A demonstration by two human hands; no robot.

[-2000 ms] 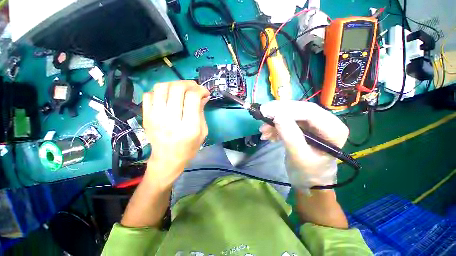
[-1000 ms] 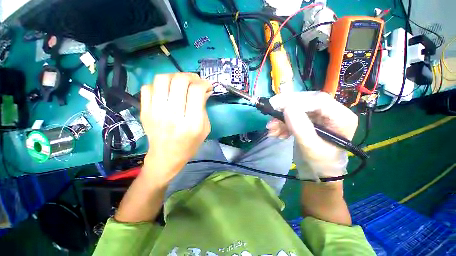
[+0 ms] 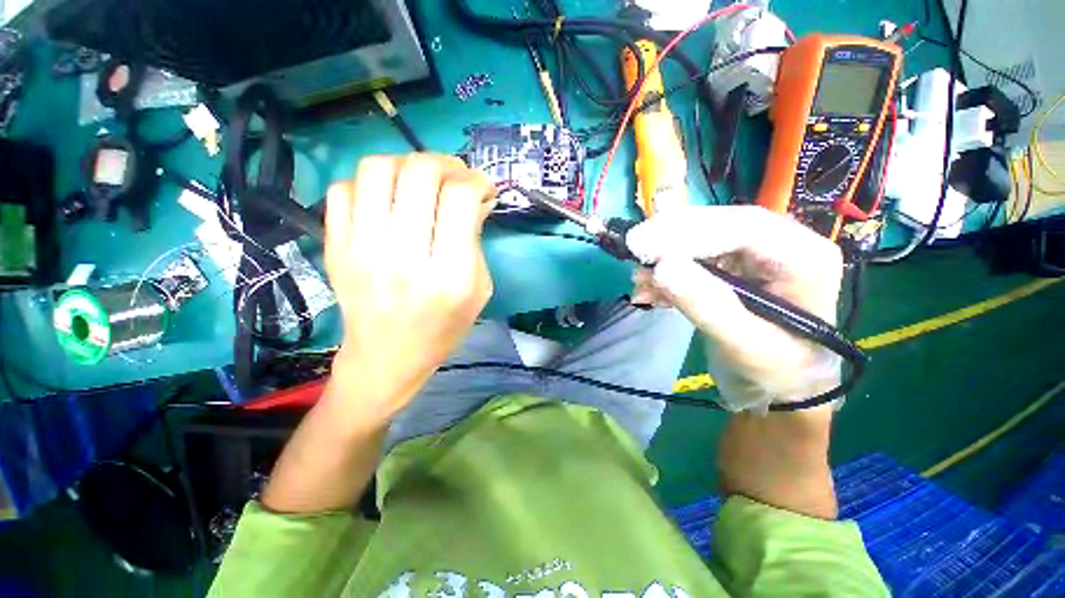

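Observation:
The circuit board in its black housing lies on the blue-green bench mat in front of me. My right hand, in a thin clear glove, grips the black-handled soldering iron. The iron's metal barrel points left, and its tip is at the board's lower left edge. My bare left hand is at the board's left side with its fingers curled and the fingertips by the iron tip. Its fingers hide part of the board's corner, and I cannot tell whether they pinch a wire. The iron's black cord runs across my lap.
An orange multimeter and a yellow-orange handled tool are right of the board. A solder spool and black straps with loose wires are left. A large boxed unit stands at back left. Blue crates are lower right.
The view has shifted a little, so the bench things sit differently in the picture. Both hands stay at the board, and the iron tip remains at its lower left edge.

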